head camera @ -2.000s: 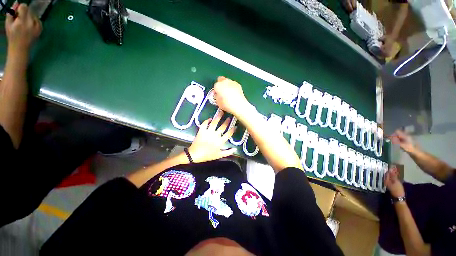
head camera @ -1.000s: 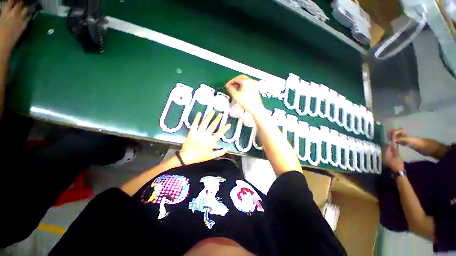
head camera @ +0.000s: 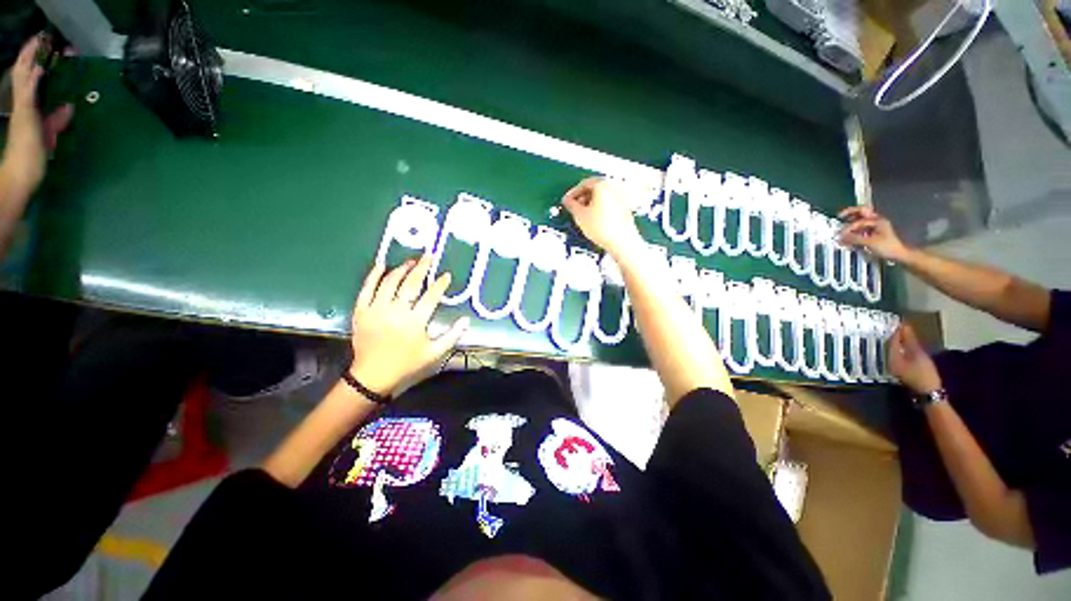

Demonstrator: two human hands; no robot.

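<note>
White loop-shaped housings point(head camera: 536, 276) lie in a front row on the green bench, each with a round disc near its top. My left hand point(head camera: 399, 325) has its fingers spread over the lower part of the leftmost housing point(head camera: 412, 225). My right hand point(head camera: 601, 214) is above the row with its fingertips bunched; whether they hold a fitting cannot be told. A tiny white bit point(head camera: 554, 211) shows just left of those fingertips. A pile of small white fittings point(head camera: 641, 186) lies beside my right hand, partly hidden by it.
A second row of housings point(head camera: 734, 211) lies at the back right. A neighbour's hands point(head camera: 875, 235) reach to the right ends of both rows. A black fan point(head camera: 176, 73) stands at the left, near another person's hand point(head camera: 26, 123). An open carton point(head camera: 840, 493) is below the bench.
My left hand has moved left from the middle housings to the leftmost one. My right hand has moved right, towards the pile. The right neighbour's hand now reaches to the back row.
</note>
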